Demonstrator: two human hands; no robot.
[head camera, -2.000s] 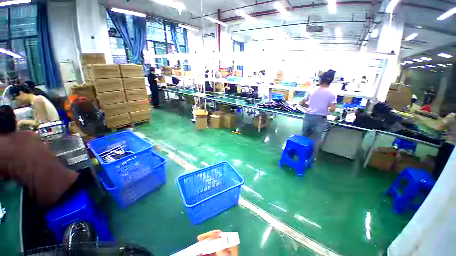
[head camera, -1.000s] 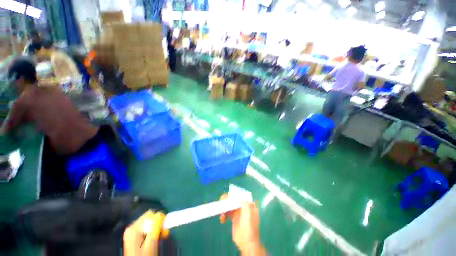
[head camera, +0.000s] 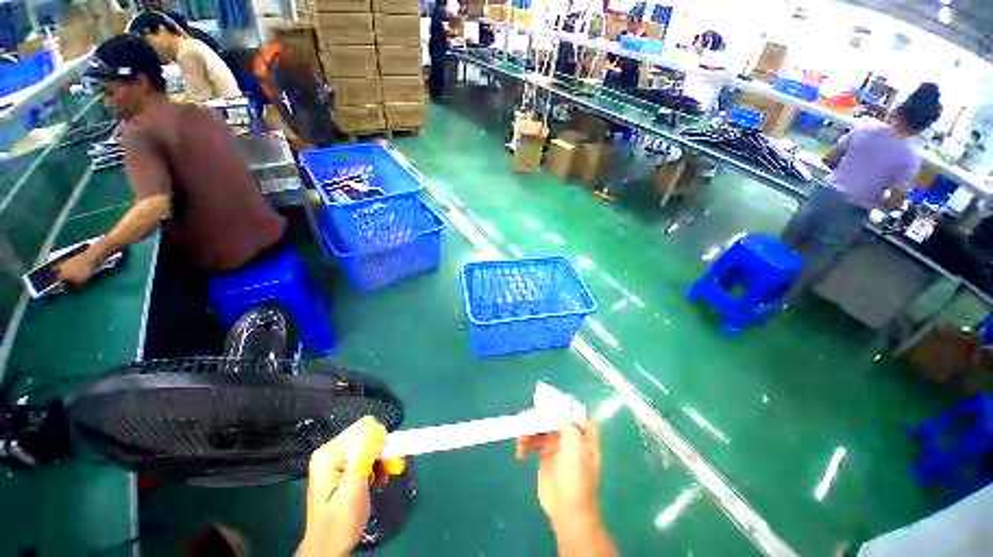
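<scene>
A long, narrow white strip (head camera: 463, 434) is stretched between my two hands at the bottom centre, above the green floor. My left hand (head camera: 346, 479) grips its left end and wears yellow-orange finger cots. My right hand (head camera: 566, 468) holds its right end, where the strip is folded or bunched upward at the fingers. The strip slopes slightly up to the right.
A black floor fan (head camera: 218, 419) stands close at left, beside the green bench (head camera: 82, 348). A person in brown (head camera: 207, 180) sits there handling a panel. Blue baskets (head camera: 528, 307) and a blue stool (head camera: 749, 281) stand on the floor. Another person (head camera: 871, 163) stands at the far line.
The view has tilted down and turned left. Both hands, at first mostly out of the picture, now show fully with the strip between them. The seated person's arm now reaches onto a panel.
</scene>
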